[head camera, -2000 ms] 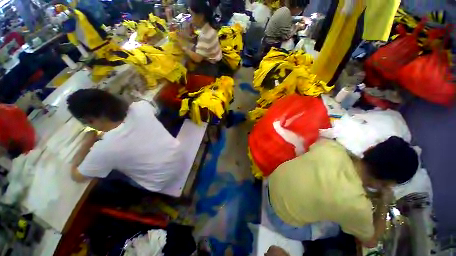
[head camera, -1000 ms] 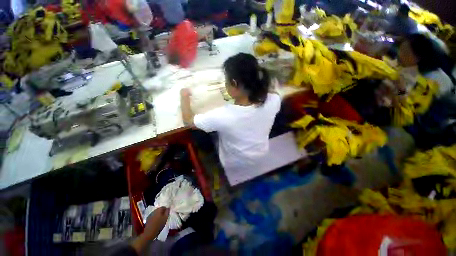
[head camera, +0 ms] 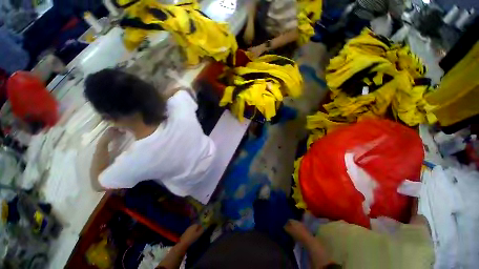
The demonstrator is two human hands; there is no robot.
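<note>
My left hand is at the lower edge, small and blurred, with its forearm beside frilly white pieces. My right hand is at the bottom right of centre, near the back of a seated person's pale yellow shirt. A rounded dark shape lies between my forearms; I cannot tell if it is my clothing. Dark navy material shows just beyond my right hand. I cannot tell if either hand holds anything. The fingers are too blurred to read.
A person in a white shirt sits at the pale table at left, with a red crate below. A large red bag bulges at right. Yellow-and-black pieces heap beyond it and beside the narrow aisle. White pieces lie at far right.
The view has swung back right from the table side. A hand was at the white pieces in the red crate; now both hands show, apart, over the aisle's near end.
</note>
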